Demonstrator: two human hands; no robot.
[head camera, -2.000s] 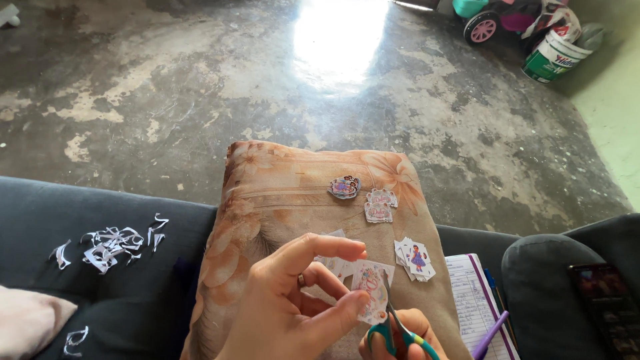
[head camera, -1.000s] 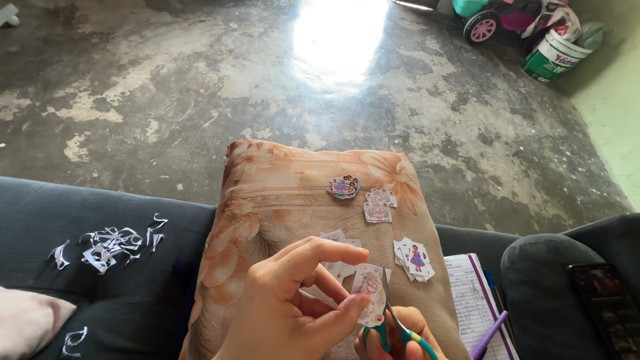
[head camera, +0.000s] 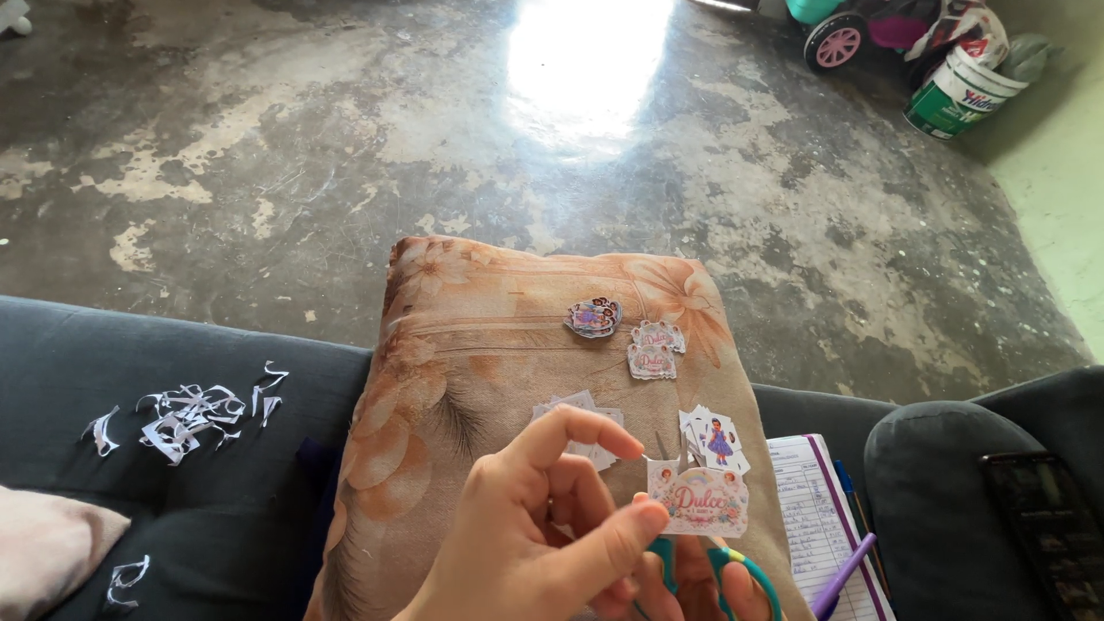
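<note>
My left hand (head camera: 543, 517) pinches a printed paper cutout (head camera: 700, 502) with a floral design and lettering between thumb and fingers. Behind and below it, my right hand (head camera: 690, 586) holds scissors with teal handles (head camera: 759, 582); their blades (head camera: 671, 450) rise behind the paper's upper edge, apart at the tips. On the floral cushion (head camera: 509, 371) lie a stack of trimmed figure cutouts (head camera: 593, 318), trimmed lettered cutouts (head camera: 654, 360), a pile of paper pieces with a figure in a purple dress (head camera: 718, 442), and white paper pieces (head camera: 595, 423) partly hidden by my left hand.
Curled paper scraps (head camera: 185, 423) lie on the dark sofa (head camera: 52, 354) at left. On the right are a written notebook (head camera: 815, 509), a purple pen (head camera: 845, 576) and a phone (head camera: 1044, 535). A bucket (head camera: 962, 95) and a toy vehicle's wheel (head camera: 837, 47) stand on the worn floor.
The paper in my left hand has turned, and its printed front now faces me with the lettering level. The scissors remain in my right hand, and the piles on the cushion have not moved.
</note>
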